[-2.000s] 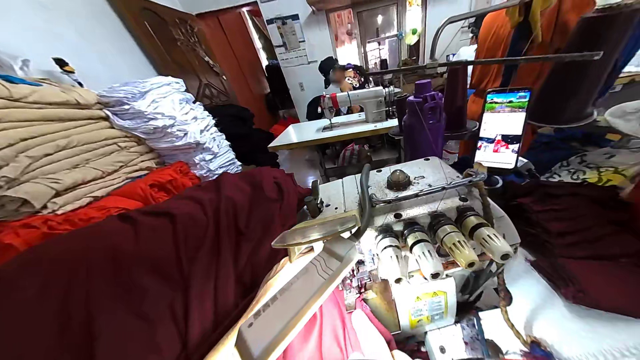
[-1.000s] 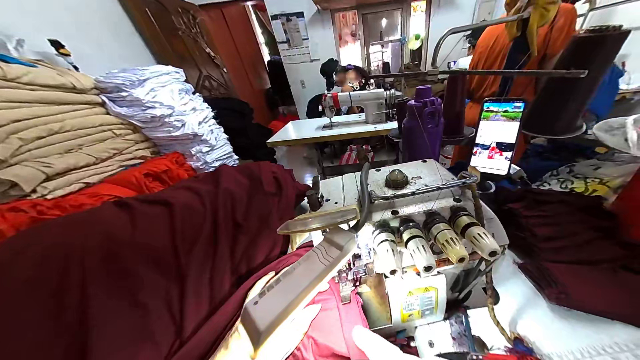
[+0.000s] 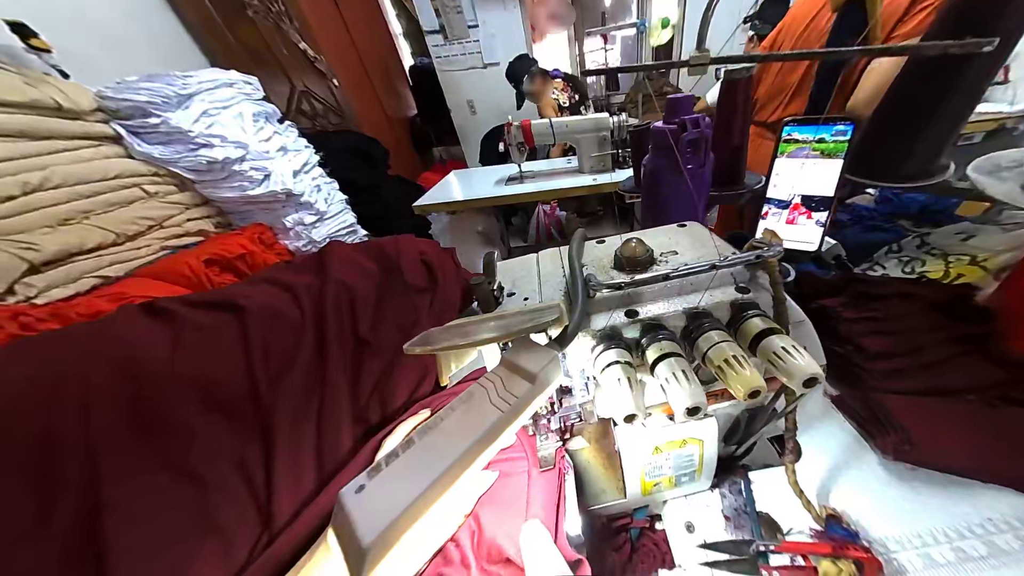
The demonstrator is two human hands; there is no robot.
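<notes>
An overlock sewing machine (image 3: pixel 632 272) with several tension dials stands before me. Maroon fabric (image 3: pixel 512 496), lit pink by the lamp, lies at its presser foot (image 3: pixel 552 436). My left hand (image 3: pixel 448 512) rests on this cloth, partly hidden behind the lamp housing (image 3: pixel 448 448); its grip cannot be made out. At the bottom edge, a finger of my right hand (image 3: pixel 544 548) touches the fabric just in front of the presser foot; the rest is out of view. Thread snips (image 3: pixel 800 552) with red handles lie right of the machine.
A large maroon cloth pile (image 3: pixel 200 408) fills the left, below beige (image 3: pixel 80 184) and white stacks (image 3: pixel 240 152). A phone (image 3: pixel 804 184) and purple flask (image 3: pixel 678 168) stand behind the machine. A person (image 3: pixel 552 88) sits beyond another sewing machine (image 3: pixel 568 136); another in orange stands right.
More maroon cloth lay beside the left hand one second ago; now the hand is lower behind the lamp housing. The seated person leans further down.
</notes>
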